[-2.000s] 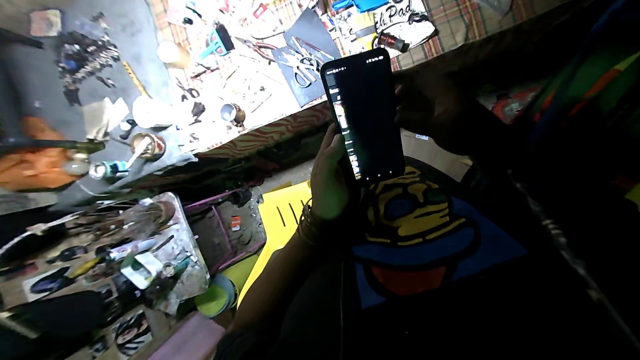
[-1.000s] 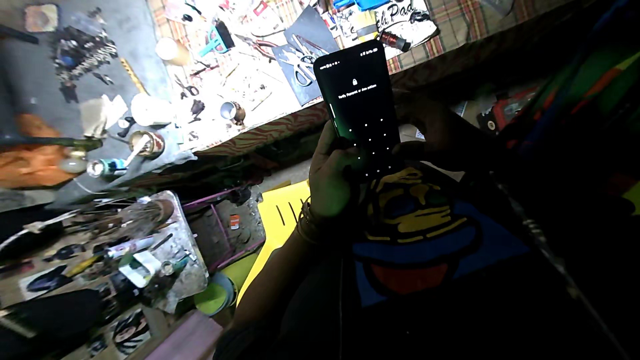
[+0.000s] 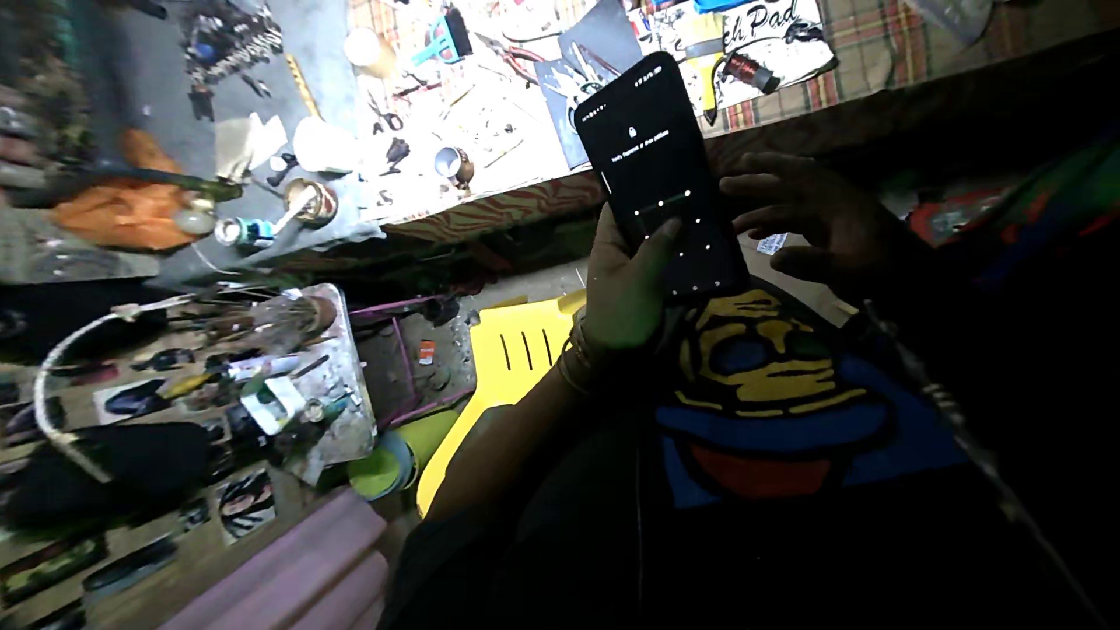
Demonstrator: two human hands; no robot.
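A black smartphone (image 3: 656,175) lies in my left hand (image 3: 626,293), whose thumb is on the lit lock screen among the dots of an unlock pattern. A line joins some dots in the upper row. Bracelets circle the left wrist. My right hand (image 3: 809,214) is just right of the phone, in shadow, its fingers apart and holding nothing. Below the phone is the printed front of a dark garment (image 3: 761,367) in yellow, blue and red.
A brightly lit workbench (image 3: 490,197) ahead bears scissors (image 3: 385,118), red-handled pliers (image 3: 521,61), a copper wire coil (image 3: 751,72) and a small metal cup (image 3: 453,164). A yellow plastic chair (image 3: 516,350) stands at left, beside a cluttered table (image 3: 359,385) with brushes.
The phone screen has gone from nearly dark to a lock screen with a dot pattern. My left thumb has moved onto the dots, and the phone is tilted more. My right hand has moved off the phone's edge.
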